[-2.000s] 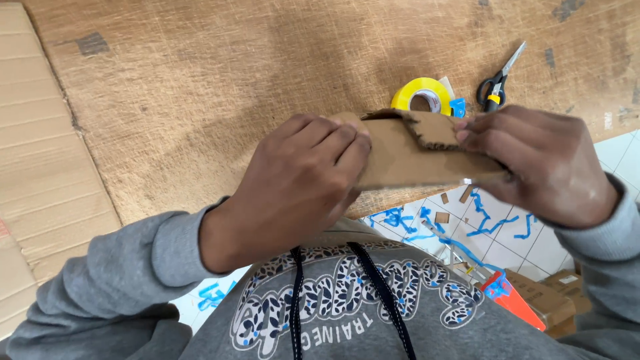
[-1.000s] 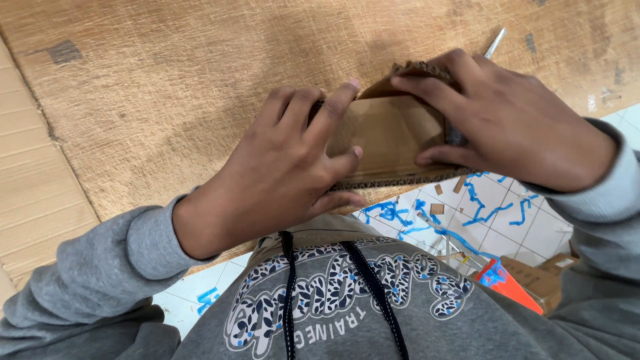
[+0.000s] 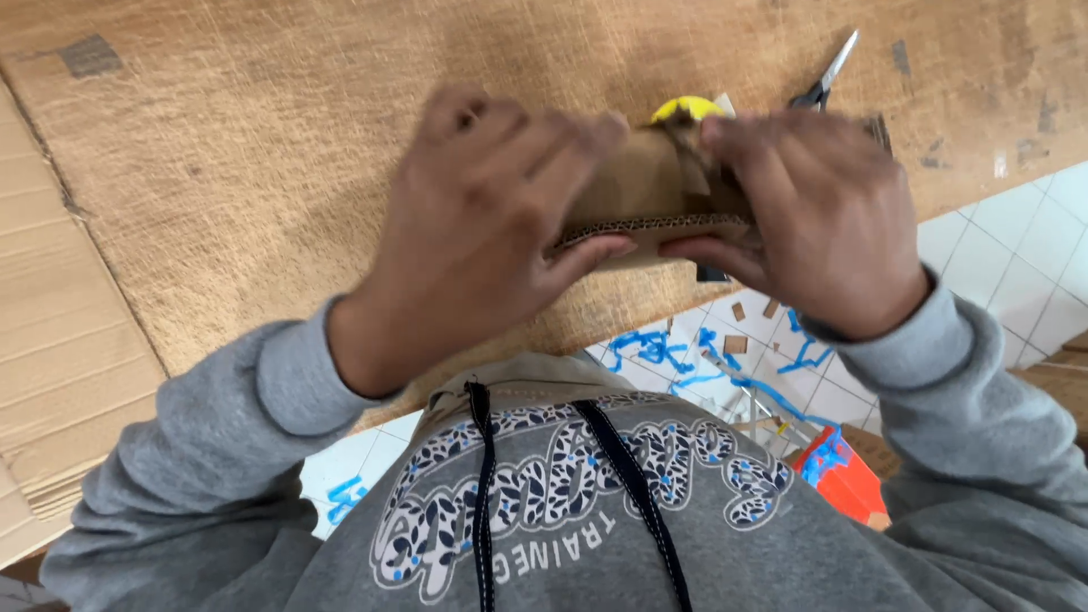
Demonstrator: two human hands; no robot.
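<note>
Between my hands is a small folded piece of corrugated cardboard (image 3: 637, 187), its fluted edge facing me. My left hand (image 3: 484, 204) grips its left end, with the thumb beneath the near edge and blurred fingers over the top. The right end is in my right hand (image 3: 816, 204), thumb also under the near edge. Behind the cardboard, a roll of yellow tape (image 3: 688, 108) on the wooden table is partly hidden. A pair of scissors (image 3: 824, 81) with black handles lies beyond my right hand, which partly covers it.
The wooden table (image 3: 255, 170) ends close to my body. Large cardboard sheets (image 3: 68, 297) lie at the left. Below, blue tape scraps (image 3: 650, 348) and cardboard bits (image 3: 736, 344) litter the tiled floor (image 3: 994, 263), near a red-orange object (image 3: 850, 480) and cardboard at right.
One second ago my hands were spread over the cardboard with its broad inner face showing. Now they grip both ends with thumbs underneath, and the fluted edge faces me. The yellow tape is visible again.
</note>
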